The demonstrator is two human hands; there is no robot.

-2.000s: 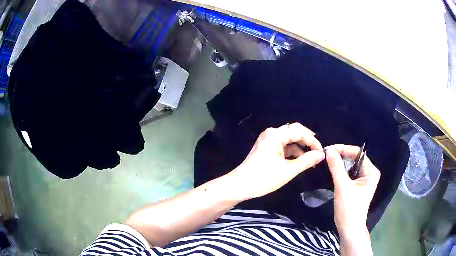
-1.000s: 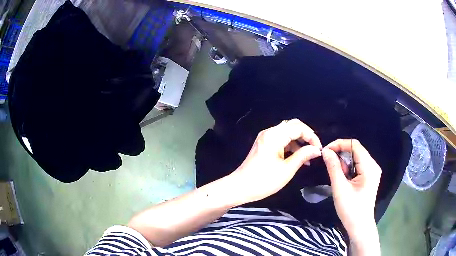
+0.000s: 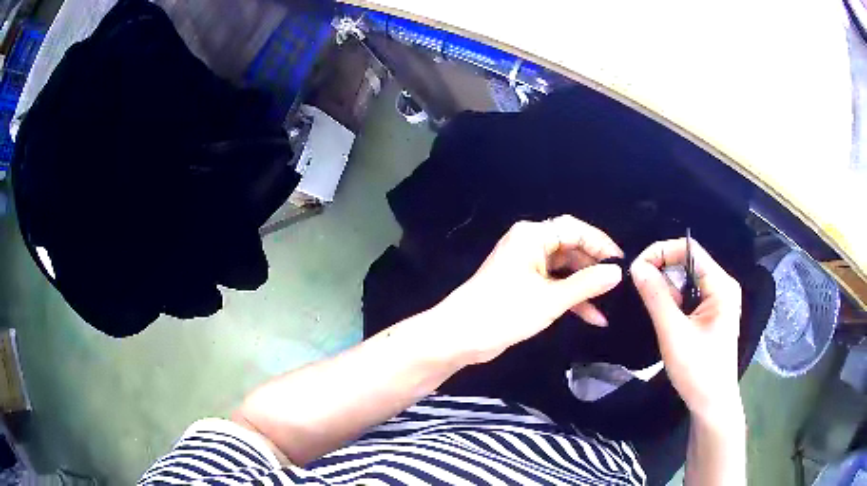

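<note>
A black garment (image 3: 561, 171) lies over my lap, its folds hard to see. A white patch (image 3: 601, 380) shows on it below my hands. My left hand (image 3: 547, 280) is over the garment, thumb and index finger pinching a bit of the dark cloth. My right hand (image 3: 694, 318) is just to its right, a small gap between them, thumb and index fingertips together. A dark, narrow, pointed metal tool (image 3: 691, 275) is held in my right palm, pointing up. Any needle or thread between the fingertips is too small to see.
A white table (image 3: 703, 66) with a yellowish edge curves across the upper right. A heap of dark garments (image 3: 143, 180) hangs at the left. A white box (image 3: 326, 157) stands on the green floor (image 3: 314, 285). A clear mesh-like basket (image 3: 800, 313) is at the right.
My right hand has moved a little right, away from my left fingertips. The tool in it now points more upright. More of the white patch shows.
</note>
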